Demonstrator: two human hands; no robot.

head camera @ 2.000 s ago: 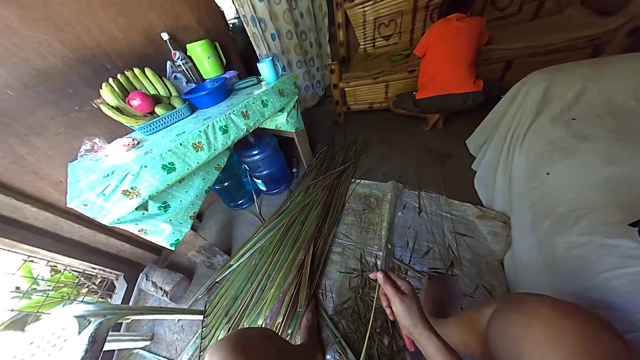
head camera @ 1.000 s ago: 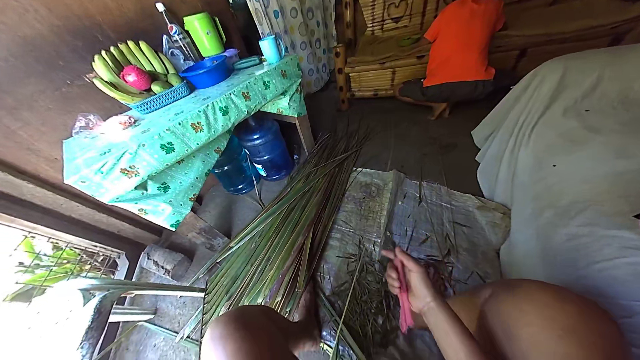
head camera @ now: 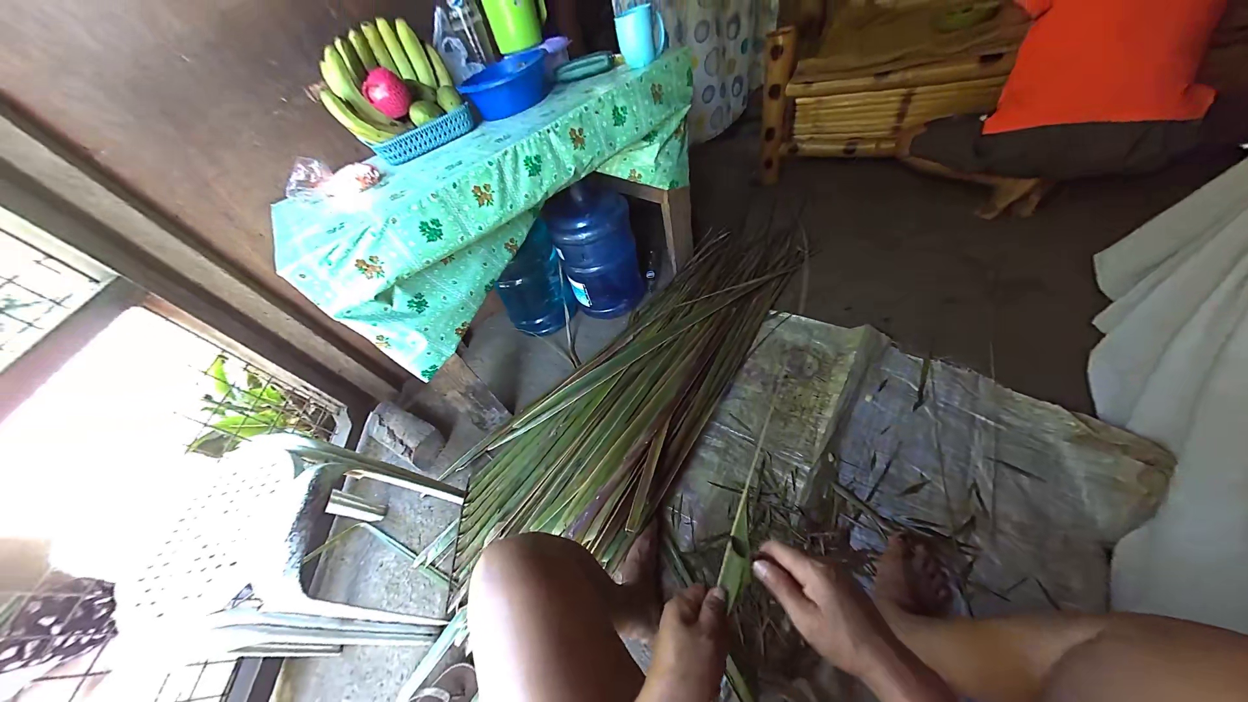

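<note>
A long narrow green palm leaf strip [head camera: 737, 548] is pinched between the thumb and fingers of my left hand [head camera: 690, 629], low in the middle of the view. Just right of the strip is my right hand [head camera: 814, 595], its fingertips close to the leaf's edge; whether it grips anything there cannot be told, and no red-handled tool shows in it. A large pile of long green and brown palm leaves [head camera: 604, 419] lies on the floor ahead of my left knee. Small dark leaf scraps [head camera: 882, 487] are scattered over a worn, plastic-like sheet [head camera: 985, 439] between my feet.
At the left stands a table with a green patterned cloth [head camera: 468, 205], bearing a blue basin [head camera: 507, 86] and a fruit basket [head camera: 429, 136]. Blue water jugs [head camera: 597, 255] are beneath it. A person in an orange shirt [head camera: 1102, 68] crouches by a bamboo bench [head camera: 858, 112]. White cloth [head camera: 1189, 390] hangs at right.
The red-handled tool seen in my right hand a second ago no longer shows. My left hand has come into view, holding a leaf strip. The view has shifted toward the left.
</note>
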